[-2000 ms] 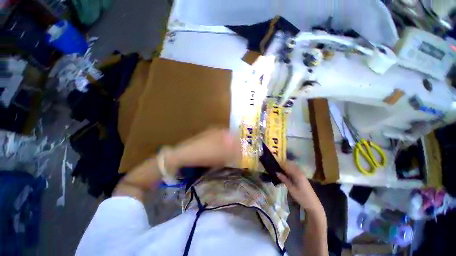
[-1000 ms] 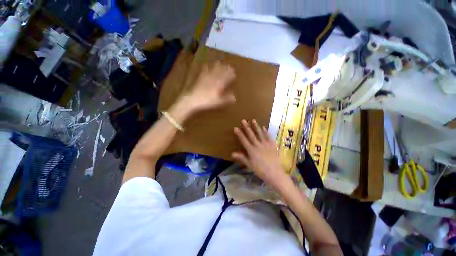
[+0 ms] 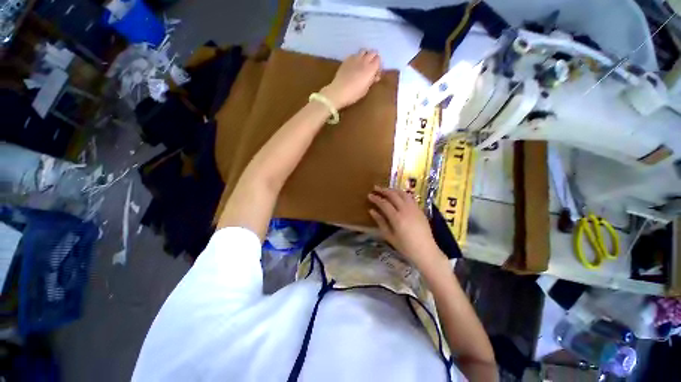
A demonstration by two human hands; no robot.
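Note:
The brown board (image 3: pixel 328 157) lies flat on the table left of the yellow tapes. My left hand (image 3: pixel 358 74) is at the board's far edge, fingers bent; whether it grips the edge cannot be told. My right hand (image 3: pixel 403 220) rests with spread fingers at the board's near right corner, partly over the left yellow PIT tape (image 3: pixel 420 138). A dark fabric piece (image 3: pixel 446 237) lies beside my right hand at the table's front edge, partly hidden by it.
The sewing machine (image 3: pixel 515 104) stands right of the board. A brown strip (image 3: pixel 531 205) and yellow-handled shears (image 3: pixel 596 240) lie further right. Dark cloth (image 3: pixel 448 26) lies behind the board. A dark fabric heap (image 3: pixel 179 194) is at the left, and a blue basket (image 3: pixel 56 272) is on the floor.
My left hand has moved from above the board to its far edge. My right hand left the dark piece earlier and stays at the board's near right corner. The camera view has shifted.

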